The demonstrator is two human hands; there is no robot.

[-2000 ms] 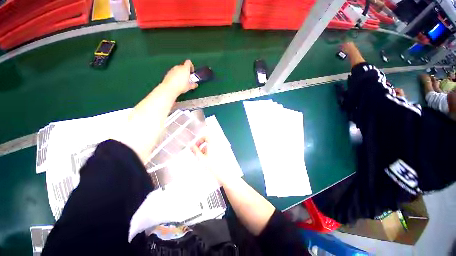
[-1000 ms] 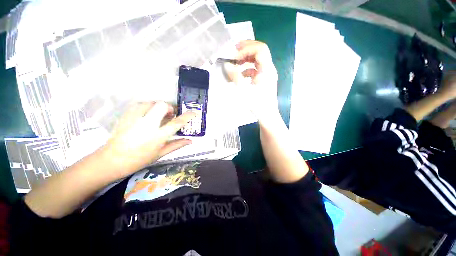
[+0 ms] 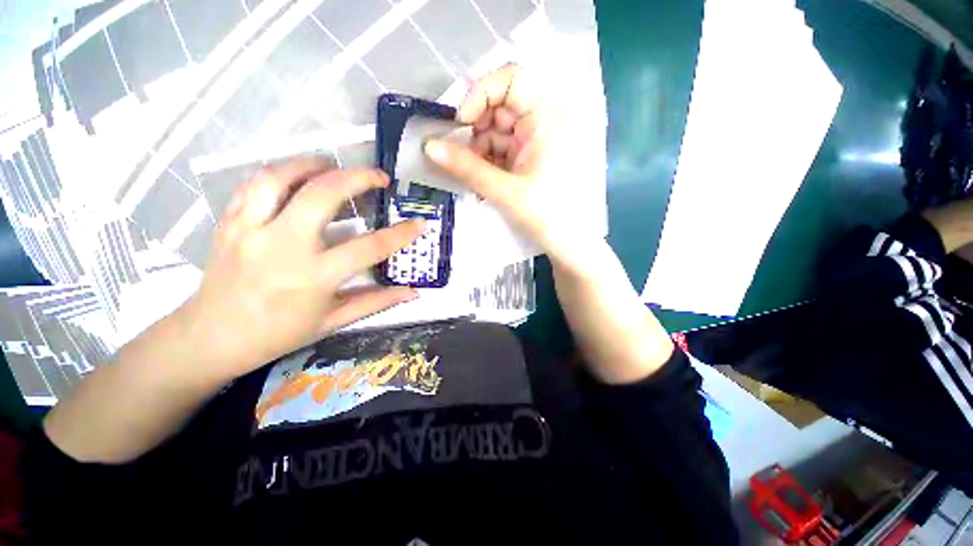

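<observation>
A dark keypad phone lies upright in view on the piled sticker sheets, its white key area at the lower end. A yellowish strip crosses it above the keys. My left hand rests on the phone, fingers at its left side and on the key area, holding it down. My right hand pinches a grey sticker between thumb and fingers, over the phone's upper recess. The sticker covers most of that recess; whether it touches cannot be told.
A stack of blank white sheets lies to the right on the green bench. More sticker sheets lie at the left. Another person's striped black sleeve is at the right. A red object is at the lower right.
My right hand has moved left and down, bringing the grey sticker over the phone's upper part. My left hand stays on the phone. Earlier, my left hand reached to a phone on the green belt.
</observation>
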